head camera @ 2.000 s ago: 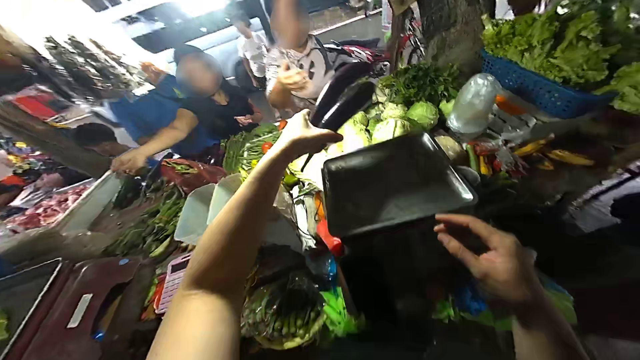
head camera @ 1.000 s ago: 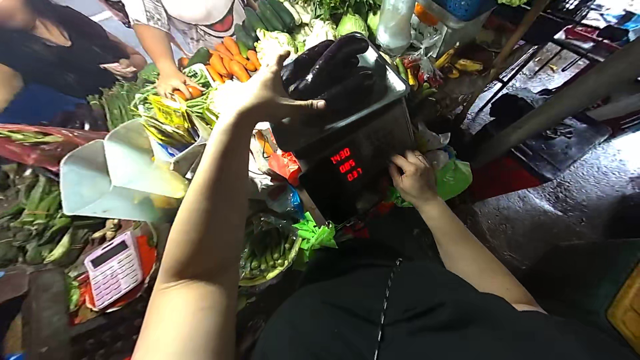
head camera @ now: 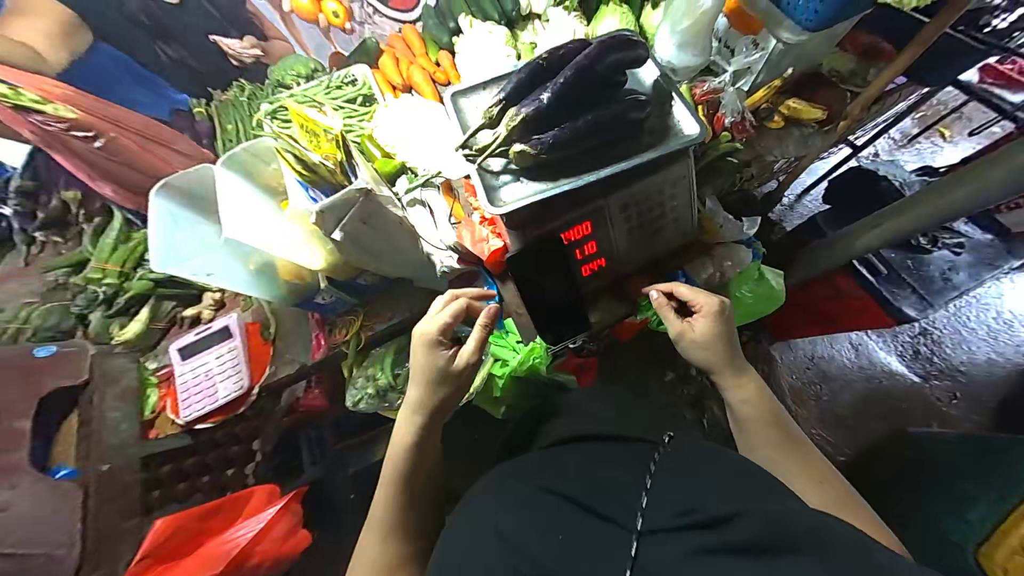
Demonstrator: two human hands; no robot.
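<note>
Several dark purple eggplants (head camera: 572, 100) lie together on the metal tray (head camera: 528, 186) of a digital weighing scale (head camera: 648, 208), whose display glows with red digits. My left hand (head camera: 454, 340) is raised left of the scale's lower front, by a blue plastic strip and a bunch of green plastic bags (head camera: 516, 356); its fingers are curled with nothing seen in them. My right hand (head camera: 694, 324) hovers at the lower right of the scale, beside green plastic (head camera: 756, 292), thumb and fingers bent, nothing seen in it. Neither hand touches the eggplants.
Carrots (head camera: 412, 64), green beans (head camera: 332, 104) and cauliflower (head camera: 484, 48) lie behind the scale. A pink calculator (head camera: 210, 366) is at left, with a red plastic bag (head camera: 224, 532) below it. A metal pole (head camera: 904, 216) slants at right. Across the stall is another person's hand (head camera: 238, 50).
Two seconds ago the tray was bare and eggplants were up by my left hand; now they lie on it. My left hand has come down from the tray. The view has tilted down.
</note>
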